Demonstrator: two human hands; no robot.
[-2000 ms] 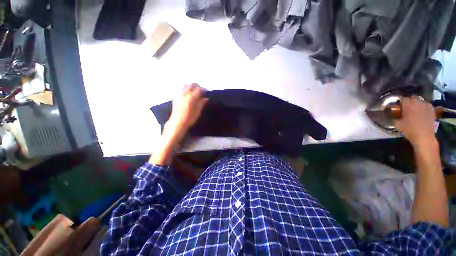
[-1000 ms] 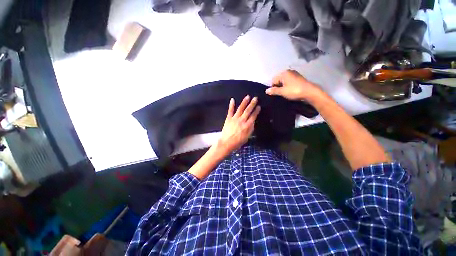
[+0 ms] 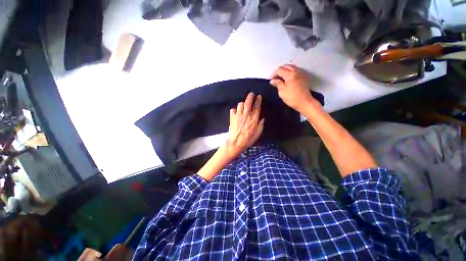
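Observation:
A black garment piece [image 3: 189, 109] lies curved along the front edge of the white table [image 3: 168, 61], with its left part hanging over the edge. My left hand [image 3: 246, 122] lies flat on the middle of the piece, fingers extended. My right hand [image 3: 291, 86] is at the piece's far edge, right of my left hand, with thumb and fingertips pinching the edge. The steam iron [image 3: 393, 56], with an orange-brown handle, stands at the table's right end, touched by neither hand.
Grey cut pieces [image 3: 317, 20] are heaped along the table's far side. A tan block [image 3: 125, 52] and a dark strip of cloth [image 3: 83, 35] lie at the far left. Grey cloth [image 3: 424, 163] is piled below at right. A grey vented cabinet [image 3: 48, 171] stands at left.
My right hand has let go of the iron and come to the black piece's far edge. My left hand has moved from the piece's left part to its middle. The view has shifted.

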